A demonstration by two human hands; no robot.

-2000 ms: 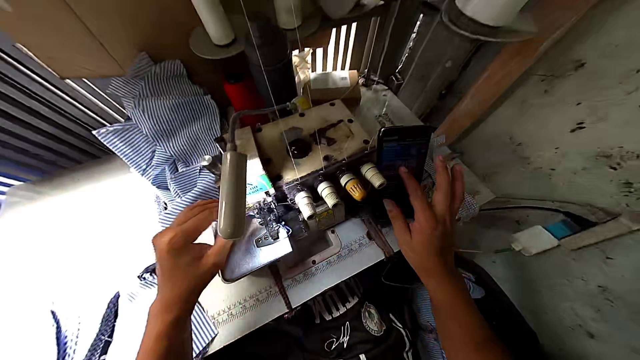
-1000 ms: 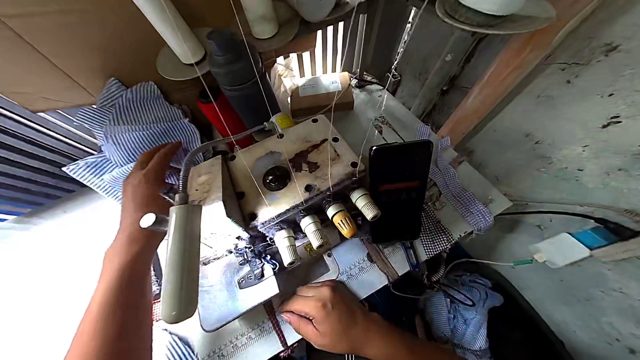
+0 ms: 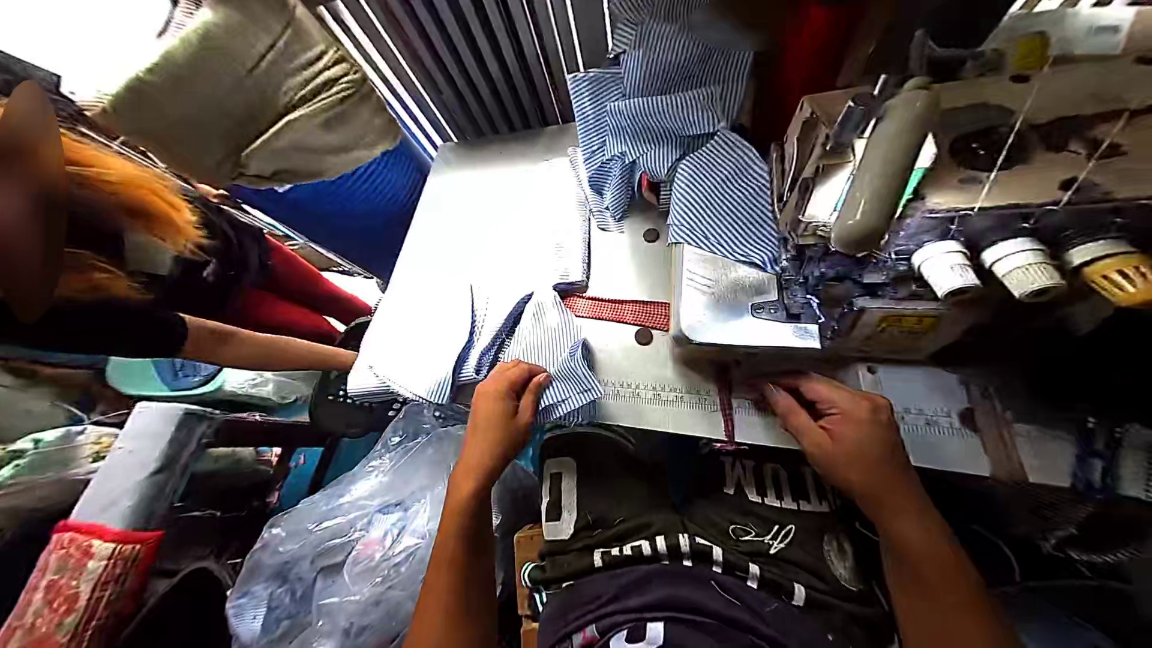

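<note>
My left hand [image 3: 506, 416] pinches the near edge of a blue-and-white striped fabric piece [image 3: 562, 360] at the front of the white table [image 3: 504, 193]. My right hand [image 3: 832, 432] rests at the table's front edge, below the metal plate [image 3: 729, 306] of an overlock sewing machine [image 3: 954, 180]; whether its fingertips hold anything cannot be told. A dark red strip [image 3: 726, 405] hangs over the printed ruler [image 3: 661, 396] left of that hand. More striped fabric [image 3: 679, 108] lies heaped behind the plate, one piece reaching onto it. A red checked strip [image 3: 621, 310] lies between the fabric and the plate.
At the left a person's arm [image 3: 270, 346] reaches to the table's left edge. A clear plastic bag [image 3: 360, 531] with fabric stands below that edge. A lamp [image 3: 886, 166] hangs before the machine. Vertical metal bars [image 3: 490, 63] stand behind the table.
The view has swung far to the left. My left hand has left the striped heap behind the machine and now grips fabric at the front. My right hand stays near the table's front edge.
</note>
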